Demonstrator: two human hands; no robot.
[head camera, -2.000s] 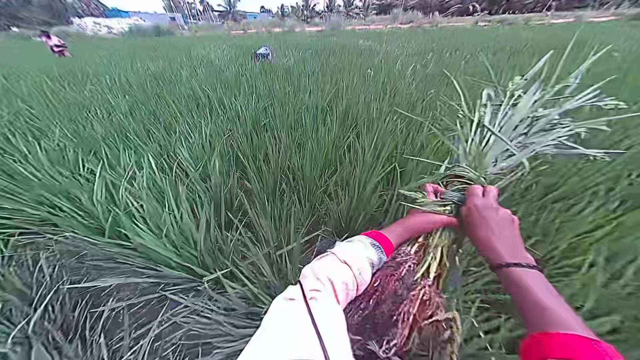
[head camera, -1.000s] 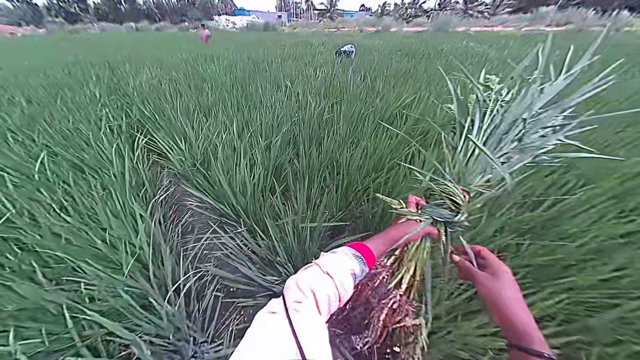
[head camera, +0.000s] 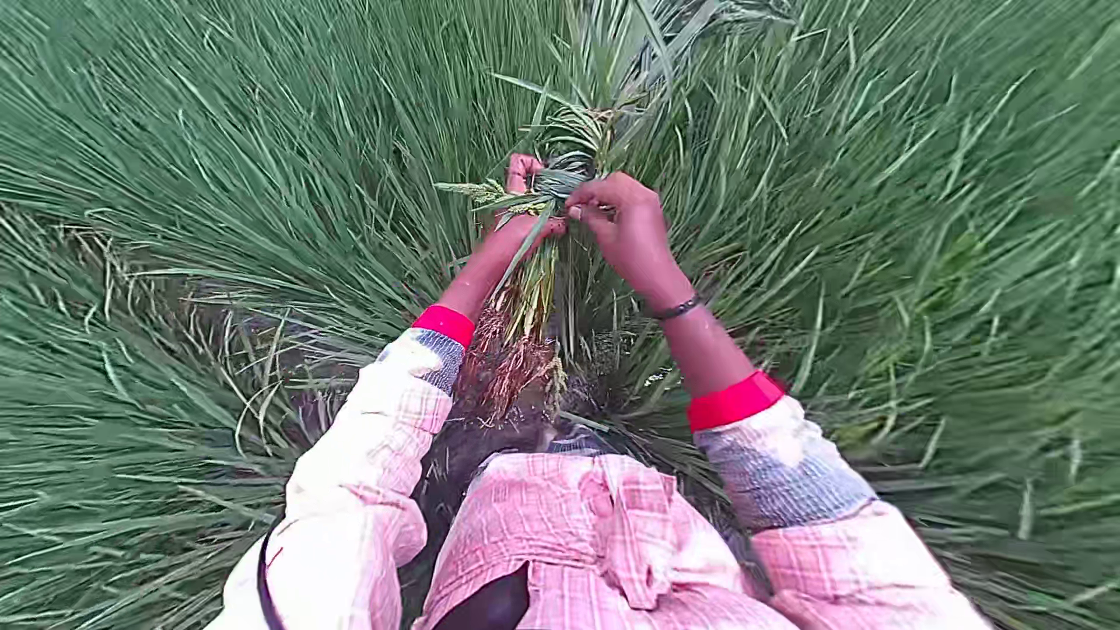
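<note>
My left hand (head camera: 525, 210) grips a bundle of uprooted grassy plants (head camera: 534, 293) just below a band of wrapped green leaves (head camera: 564, 179). Reddish roots (head camera: 507, 359) hang down below that hand, and the long green leaves spread away beyond the band. A few pale seed heads (head camera: 490, 191) stick out to the left of it. My right hand (head camera: 617, 214) is at the band's right side, thumb and forefinger pinched together at a leaf strand; the other fingers are curled.
Tall, dense green grass-like crop (head camera: 289, 149) surrounds me on both sides. Dark wet ground (head camera: 464, 437) shows between the plants near my body, with a trodden gap (head camera: 236, 306) at the left. My checked pink shirt (head camera: 595, 525) fills the lower middle.
The view has tipped down steeply. My right hand, a little apart from the band one second ago, is now against it. My left hand has kept hold of the bundle.
</note>
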